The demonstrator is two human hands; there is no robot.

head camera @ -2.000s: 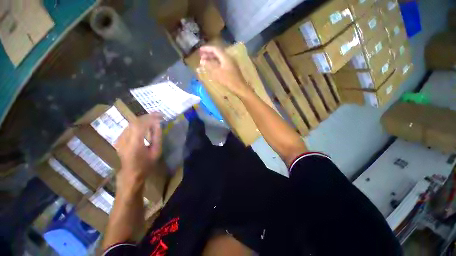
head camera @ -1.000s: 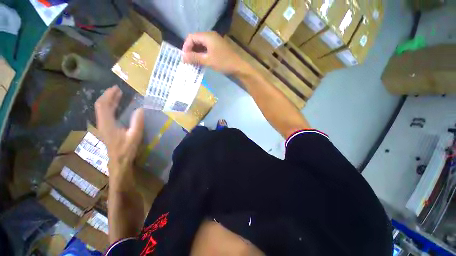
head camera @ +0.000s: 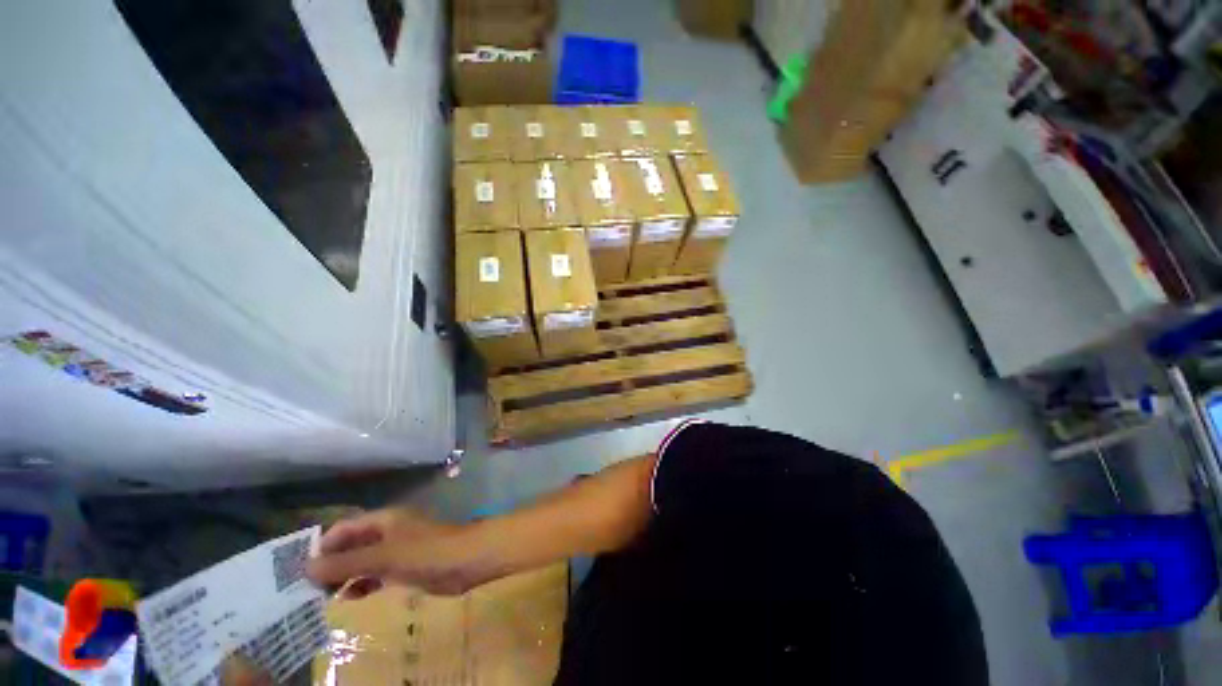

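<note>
A white printed sheet [head camera: 241, 610] with text lines and a code square is at the lower left. My right hand [head camera: 382, 552] pinches its right corner. Only a blurred fingertip or thumb of my left hand [head camera: 245, 670] shows, over the sheet's lower edge; the rest is hidden or cut off by the frame. A closed brown carton [head camera: 462, 630] with shiny tape lies below my right hand, partly covered by the sheet and my arm.
An orange and blue tape gun [head camera: 97, 623] lies at the lower left. A large white machine [head camera: 228, 389] fills the left side. Labelled cartons [head camera: 599, 198] stand on a wooden pallet [head camera: 630, 382] ahead. A blue stool [head camera: 1123, 574] is at the right.
The view has swung to the right, toward the machine and pallet. My right hand still holds the sheet. My left hand was open and apart from it; now its fingertip is at the sheet.
</note>
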